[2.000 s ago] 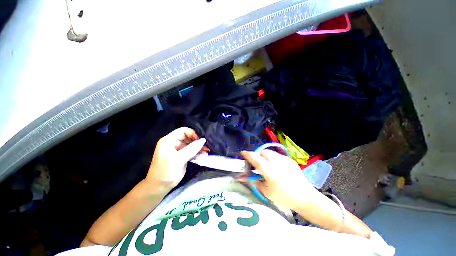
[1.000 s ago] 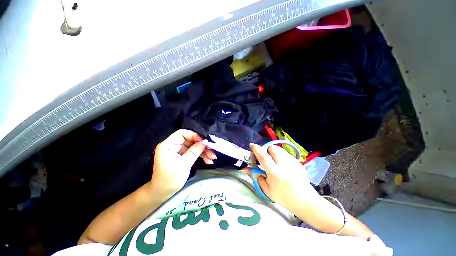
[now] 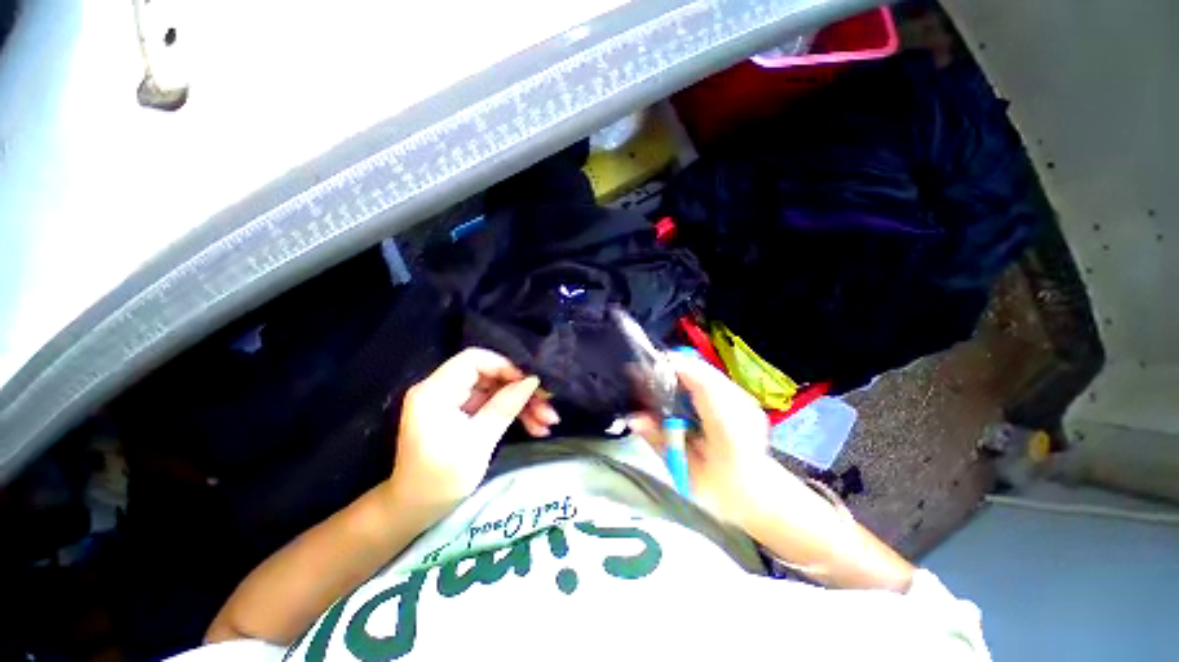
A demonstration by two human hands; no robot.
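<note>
A dark garment (image 3: 556, 339) lies over the lap, with a small white mark on it. My left hand (image 3: 455, 420) pinches the garment's near edge between thumb and fingers. My right hand (image 3: 727, 433) holds the blue-handled scissors (image 3: 650, 358), their blades pointing up and left over the dark cloth. The blades are blurred, so I cannot tell whether they are apart. A tiny white bit shows on the cloth beside my right fingers.
A white table with a ruler scale (image 3: 375, 184) curves across the upper left. A large dark garment pile (image 3: 853, 220) lies beyond my right hand. A red bin (image 3: 847, 36) stands behind it. A red basket (image 3: 798, 404) with a yellow item (image 3: 754, 371) is nearer. A pale wall is at right.
The scissors have swung from pointing left along the lap to pointing up and left. Their blades no longer lie between my hands. My left hand has barely moved.
</note>
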